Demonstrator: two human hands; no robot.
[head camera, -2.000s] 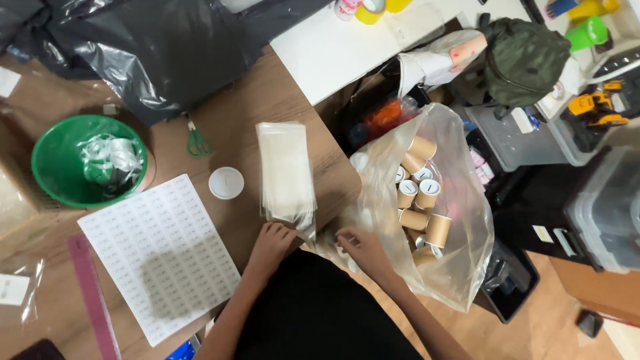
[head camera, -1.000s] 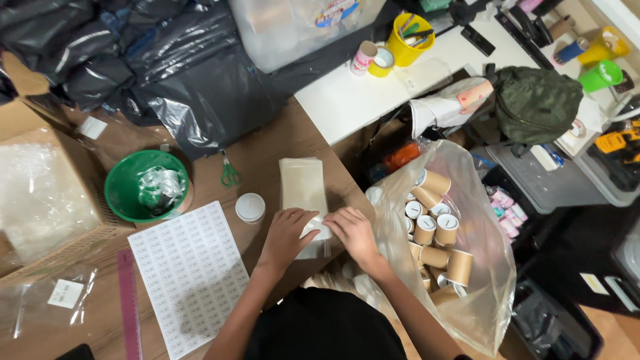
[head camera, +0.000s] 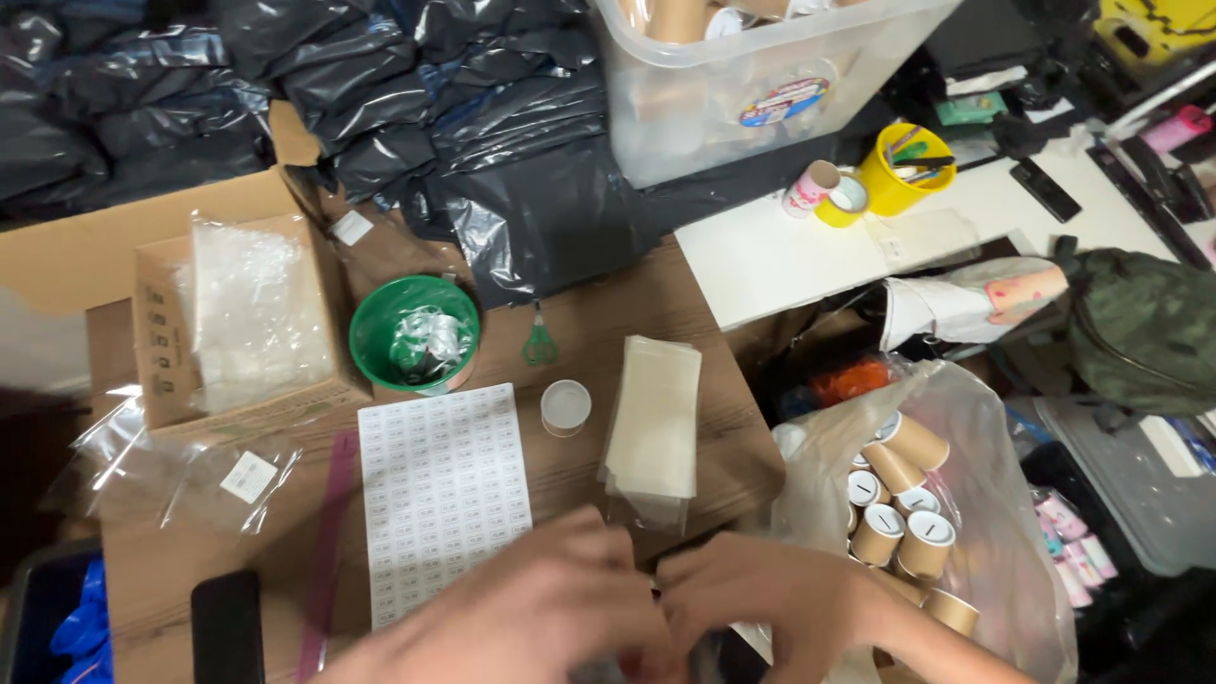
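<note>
My left hand (head camera: 570, 579) and my right hand (head camera: 750, 589) are blurred and close together at the table's near edge, fingers bent and pointing down. Whether either holds something cannot be told. Just beyond them lies a stack of clear plastic bags (head camera: 655, 418). Left of the stack stands a small white round tub or lid (head camera: 565, 408). A sheet of printed stickers (head camera: 442, 494) lies flat, its near part hidden by my left forearm. Green-handled scissors (head camera: 539, 342) lie behind the white piece. At right, a large plastic bag (head camera: 997, 456) holds several cardboard tubes (head camera: 879, 532) with slotted white lids.
A green bucket (head camera: 415, 332) and an open cardboard box (head camera: 256, 399) with plastic bags stand at left. A black phone (head camera: 228, 627) and a pink strip (head camera: 328, 551) lie nearer. Black plastic packages (head camera: 532, 218) and a clear bin (head camera: 722, 133) are behind; a yellow cup (head camera: 902, 171) stands on the white table.
My hands have moved off the stack of clear bags, where they were one second ago, toward me and below the table edge. The view has shifted, showing more of the far side.
</note>
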